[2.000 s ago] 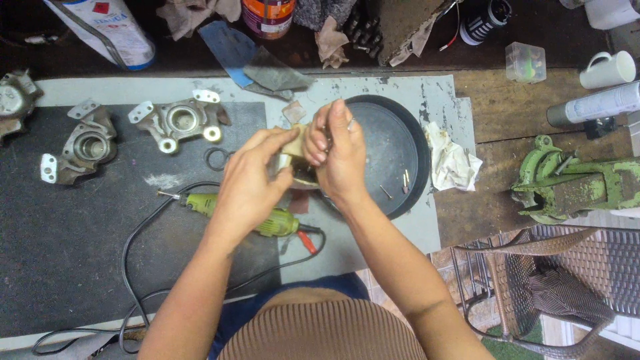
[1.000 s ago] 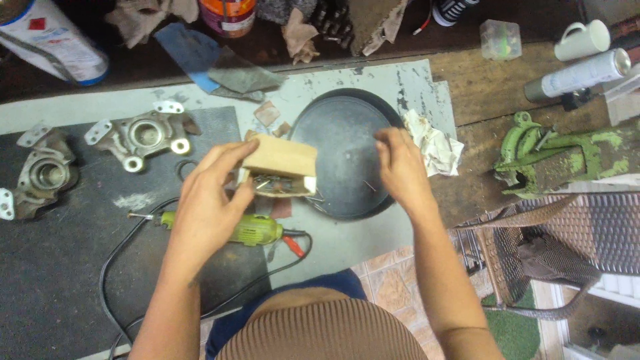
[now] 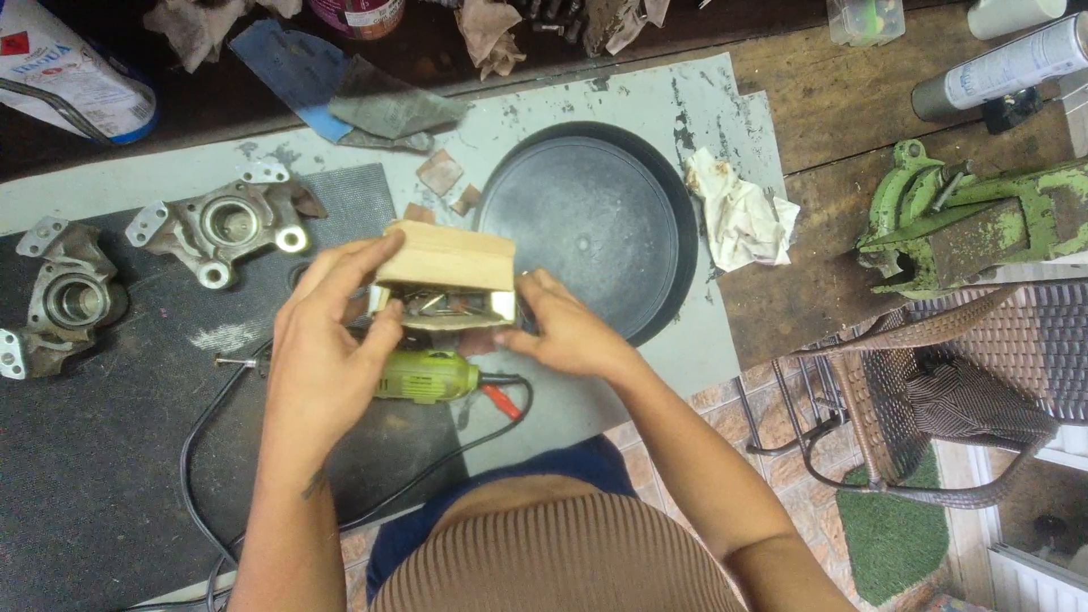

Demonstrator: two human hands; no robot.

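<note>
An open cardboard box (image 3: 446, 259) of small metal pieces (image 3: 438, 303) is gripped at its left side by my left hand (image 3: 327, 348). At the box's right end is my right hand (image 3: 565, 327), fingers bent near the corner; whether it presses on the box or holds something small is hard to tell. Behind and to the right of the box lies a round black tray (image 3: 586, 229) with a bare bottom. A green rotary tool (image 3: 429, 376) with a black cord rests on the mat, partly below the box and my left hand.
Two metal steering knuckles (image 3: 234, 223) (image 3: 81, 302) sit at the left. Sandpaper sheets (image 3: 391, 102) lie at the back, and a crumpled white cloth (image 3: 739, 212) is right of the tray. A green bench vise (image 3: 960, 221) and a spray can (image 3: 1007, 72) stand farther right.
My right hand has moved left from over the tray to the box's right end. Small metal pieces seen in the tray two seconds ago no longer show there.
</note>
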